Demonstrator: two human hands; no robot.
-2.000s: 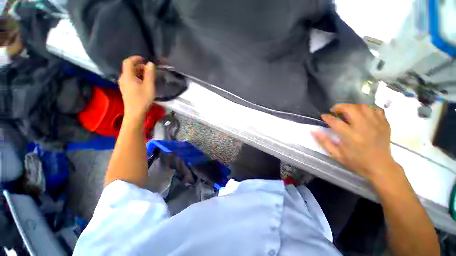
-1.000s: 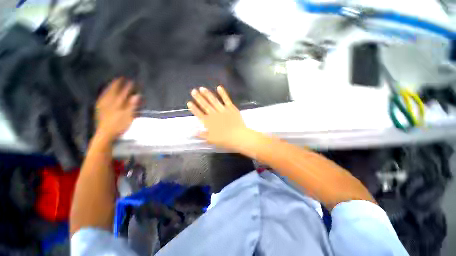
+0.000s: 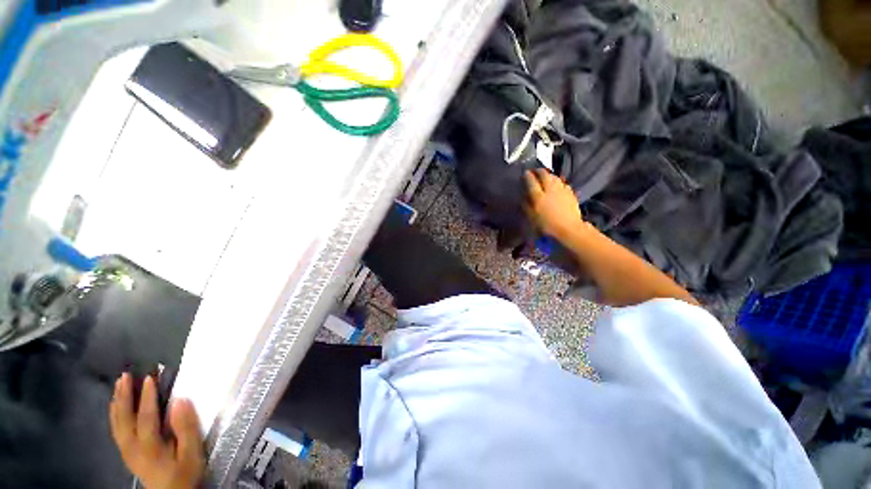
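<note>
A dark grey garment lies on the white table at the lower left, partly under the sewing machine's needle area. My left hand rests at its edge, fingers apart, cut off by the bottom of the picture. My right hand is at the near side of a big heap of dark grey cloth to the right of the table. Its fingers are closed together on the cloth, just below a white cord; the fingertips are partly hidden.
A black smartphone and scissors with yellow and green handles lie on the table. A tape rule runs along the table edge. A blue crate stands beside the heap at the right. Speckled floor shows between table and heap.
The view has turned to the right. My right hand has left the garment on the table and reached to the heap on the right. My left hand has stayed at the garment on the table.
</note>
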